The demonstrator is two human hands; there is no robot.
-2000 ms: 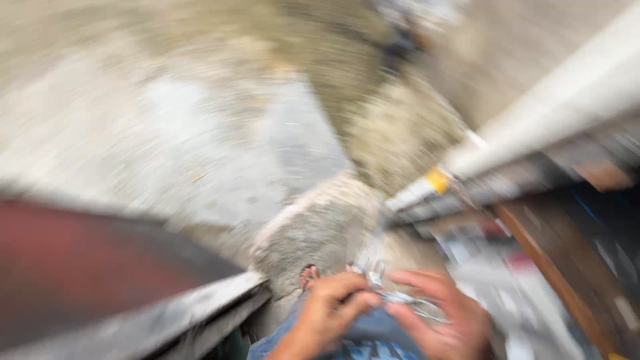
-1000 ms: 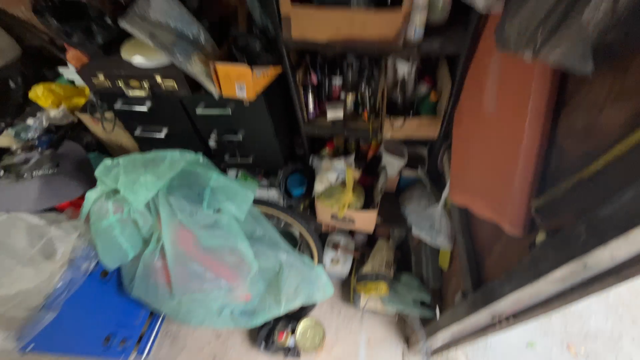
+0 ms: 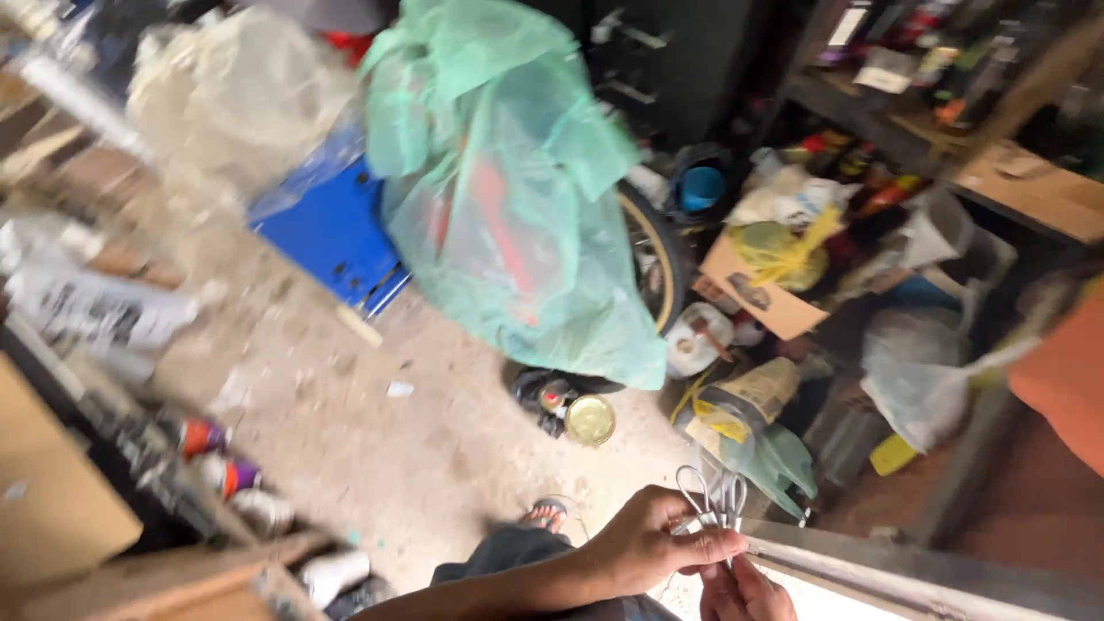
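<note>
My left hand (image 3: 655, 539), at the lower right of the head view, pinches a bundle of looped wire cables (image 3: 709, 504) between thumb and fingers. The loops look metallic and stand up above the fingertips. Just below and to the right, my right hand (image 3: 746, 591) has its fingers closed on the lower part of the same bundle, touching the left hand. What lies inside the fingers is hidden. My sandaled foot (image 3: 546, 515) shows on the floor to the left of the hands.
A green plastic sheet (image 3: 517, 216) covers something with a spoked wheel (image 3: 655, 259). A blue panel (image 3: 332, 241) lies beside it. A round tin (image 3: 591, 420), a cardboard box (image 3: 763, 293) and bags crowd the floor. Shelves (image 3: 862, 112) rise at right; a wooden frame (image 3: 172, 565) is lower left.
The view has swung from the pavement outside to the cluttered interior. My hands, out of view one second ago, are visible again and are now close together on the cables.
</note>
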